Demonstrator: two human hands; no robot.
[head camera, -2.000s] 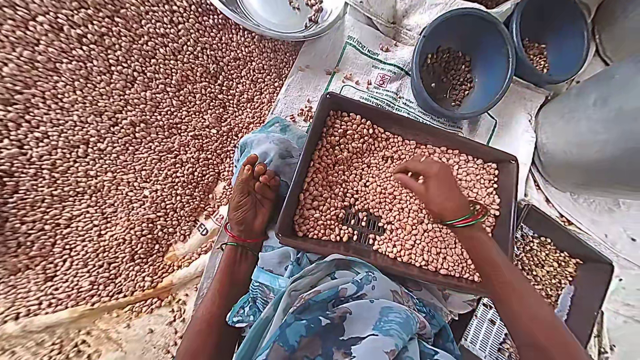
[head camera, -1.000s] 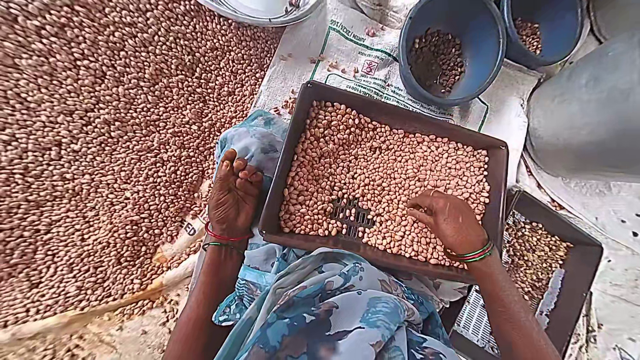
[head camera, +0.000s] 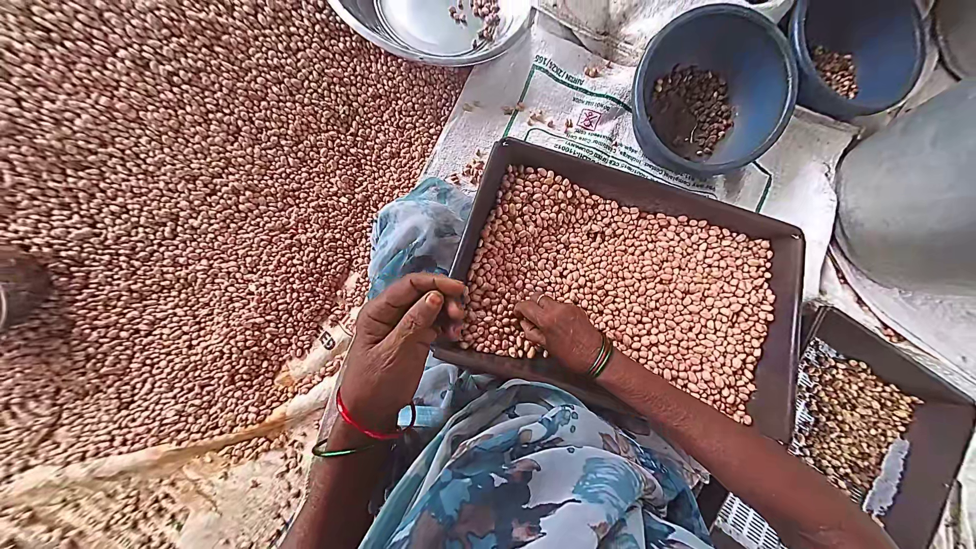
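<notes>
A dark brown plastic tray (head camera: 785, 305), tilted in view, lies across the lap and holds a layer of pinkish shelled nuts or seeds (head camera: 648, 267). My right hand (head camera: 560, 328) is on the nuts near the tray's lower left corner, fingers bent down; whether it pinches a nut is hidden. My left hand (head camera: 404, 328) is at the tray's left edge, fingers curled, thumb near the fingertips; what it may hold cannot be made out.
A large heap of the same nuts (head camera: 191, 213) spreads at the left. Blue tubs (head camera: 648, 114) with dark bits and a steel basin (head camera: 358, 30) stand beyond the tray, on printed white sacks (head camera: 801, 152). A second dark tray (head camera: 945, 457) with paler pieces lies at the lower right, near a grey container (head camera: 915, 198).
My right hand has moved left across the tray, toward my left hand. My left hand has turned and reached the tray's edge. Nuts cover the tray's slotted floor, part of which showed earlier.
</notes>
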